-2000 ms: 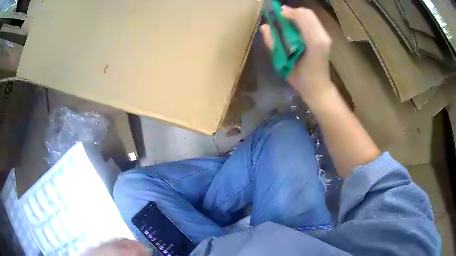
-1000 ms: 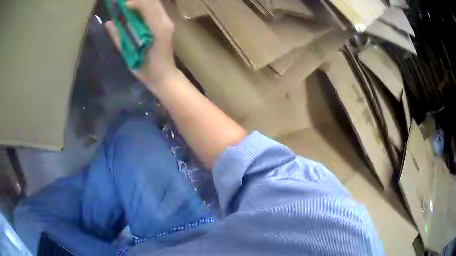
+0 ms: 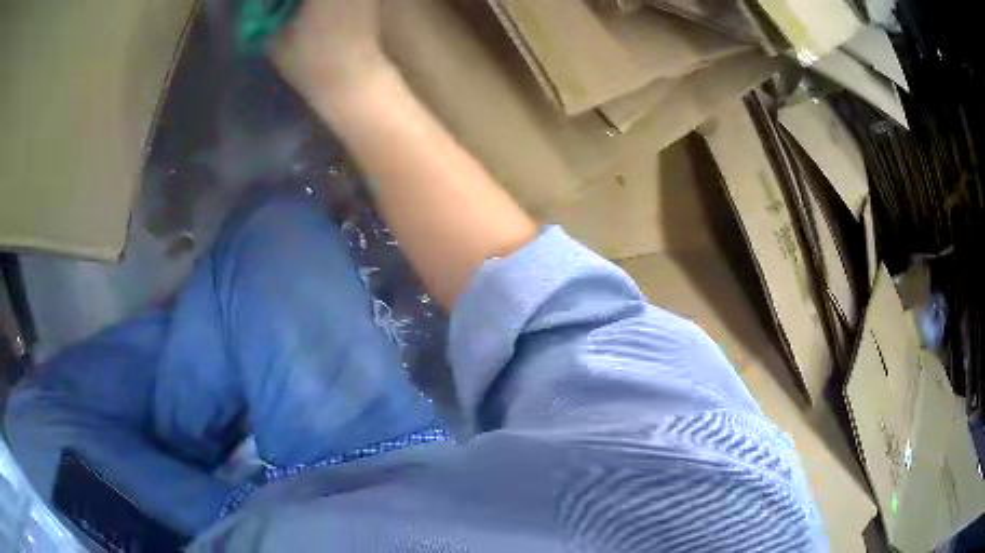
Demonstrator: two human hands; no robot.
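My right hand [image 3: 329,49] is at the top edge, left of centre, and is closed around a green-handled cutter [image 3: 262,22]. The cutter is partly cut off by the top edge and its blade does not show. A tan carton [image 3: 81,119] stands at the upper left, just left of the cutter, with a gap between them. My left hand is not in view.
Flattened cardboard sheets [image 3: 761,243] lean and lie in layers at the right. More sheets [image 3: 626,54] lie at the top. A dark smartphone [image 3: 119,502] lies on my lap at the lower left. Crinkled clear film [image 3: 389,313] lies beside my leg.
The view has swung right, bringing more cardboard sheets in and taking my left hand out. The cutter, still in my right hand, now sits higher, at the top edge.
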